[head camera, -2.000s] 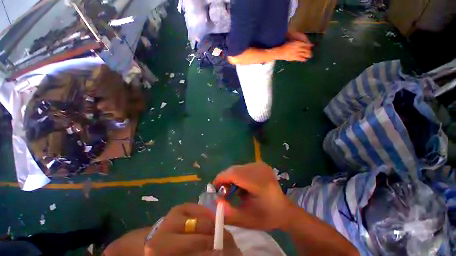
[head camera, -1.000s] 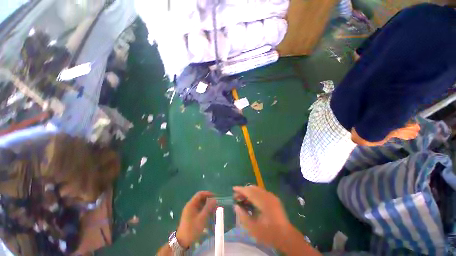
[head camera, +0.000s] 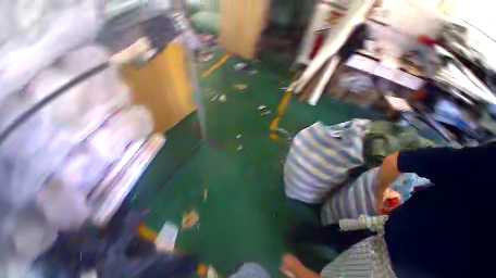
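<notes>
Part of my right hand (head camera: 296, 267) shows at the bottom edge, blurred and cut off. I cannot tell whether it holds anything. My left hand is out of the picture, and the thin white rod does not show. Nearest in front, at the right, a person in a dark top (head camera: 448, 212) bends over blue-white striped sacks (head camera: 323, 163). The person's hand (head camera: 389, 201) is at the sacks. A pale mesh-patterned cloth (head camera: 361, 259) hangs below the dark top.
Blurred plastic-wrapped white rolls (head camera: 70, 114) stand at the left, with dark cloth (head camera: 114, 247) below them. A brown board (head camera: 157, 89) is beside the rolls. Scraps and yellow lines mark the green floor (head camera: 228, 182). Long pale boards (head camera: 332, 54) lean at the upper right.
The view has swung right and forward, bringing the white rolls closer at the left. My left hand and the white rod have left the picture; my right hand has dropped to the bottom edge.
</notes>
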